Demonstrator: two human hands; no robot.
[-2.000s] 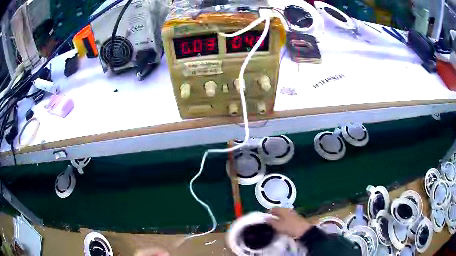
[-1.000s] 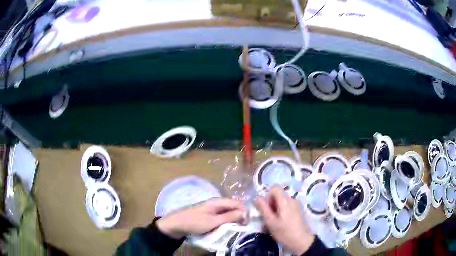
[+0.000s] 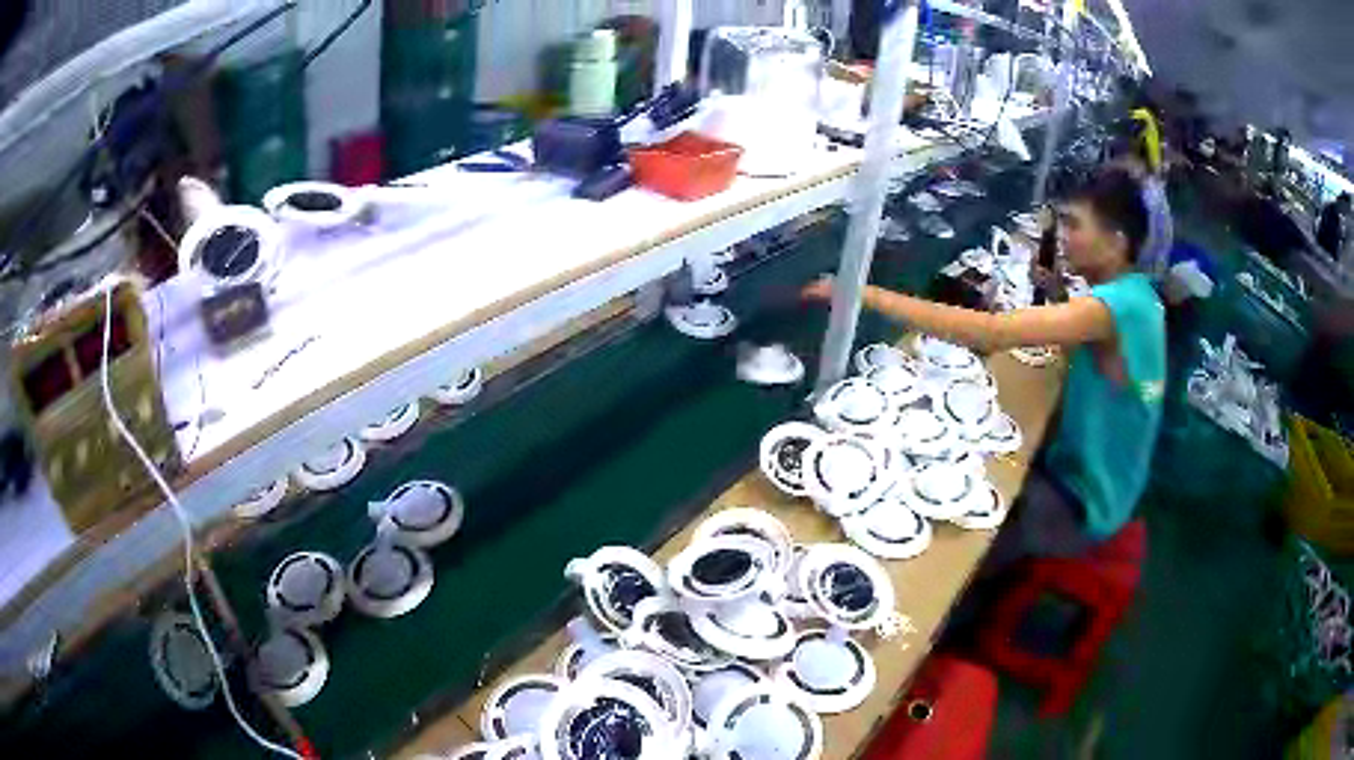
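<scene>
Neither of my hands is in the picture. A heap of round white units [image 3: 725, 572] lies nearest to me on the tan bench edge [image 3: 876, 716]. Several show dark glossy centres, others pale centres with curved slots. A second heap of white units [image 3: 891, 453] lies farther along the same edge. Units [image 3: 389, 576] also sit on the green belt [image 3: 550, 512], some overlapping. A thin white power lead [image 3: 190, 549] hangs across the belt at the left, beside the belt stop bar [image 3: 230, 616] with its red end.
A person in a teal top [image 3: 1121, 401] sits at the right, an arm stretched over the belt. Red stools [image 3: 1062, 594] stand by the bench. A white post [image 3: 869, 193] rises beside the belt. The raised shelf [image 3: 490, 245] holds a yellowish power supply [image 3: 97, 408] and a red tray [image 3: 686, 164].
The view has swung right and up along the line. My hands, which were together at a unit near the bench edge, have left the picture. The neighbouring person has come into view.
</scene>
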